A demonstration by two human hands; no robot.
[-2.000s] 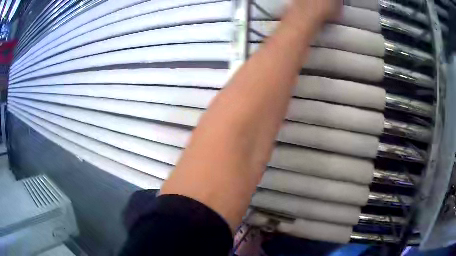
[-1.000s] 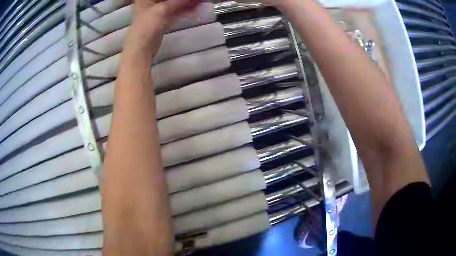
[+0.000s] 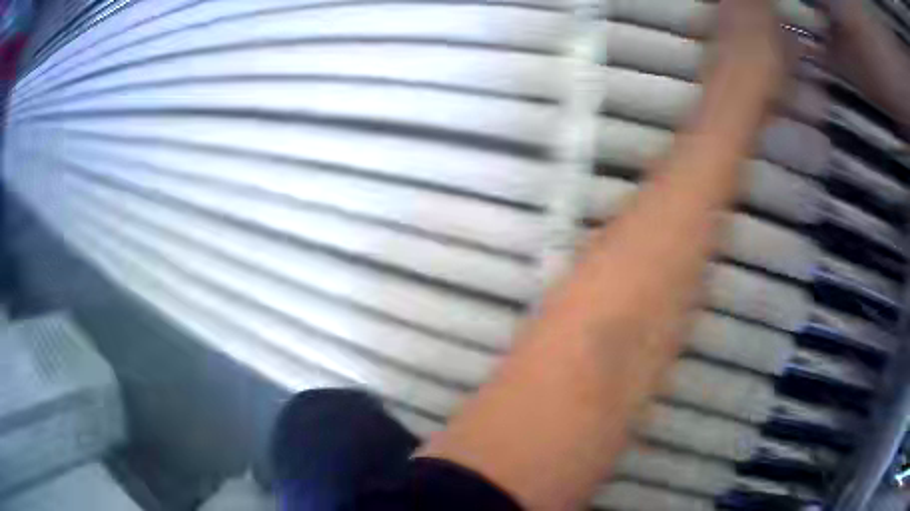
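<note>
Long white tubes point(image 3: 329, 170) lie side by side and end in blunt ends at the right, where bare shiny rods point(image 3: 848, 339) continue. A pale frame side bar point(image 3: 574, 140) crosses the tubes. My left forearm reaches up across the tubes, and my left hand point(image 3: 758, 40) is blurred at the top edge near the tube ends. Part of my right arm or hand point(image 3: 868, 50) shows blurred at the upper right corner. The fingers and anything in them cannot be made out.
White boxes point(image 3: 60, 389) stand on the floor at the lower left. A curved metal bar point(image 3: 883, 449) runs over the rods at the right edge. A red patch shows at the far upper left. The picture is motion-blurred.
The view has swung left, so the tubes fill more of the picture and the white tray is out of view. Both arms now appear farther right, with the right one mostly cut off.
</note>
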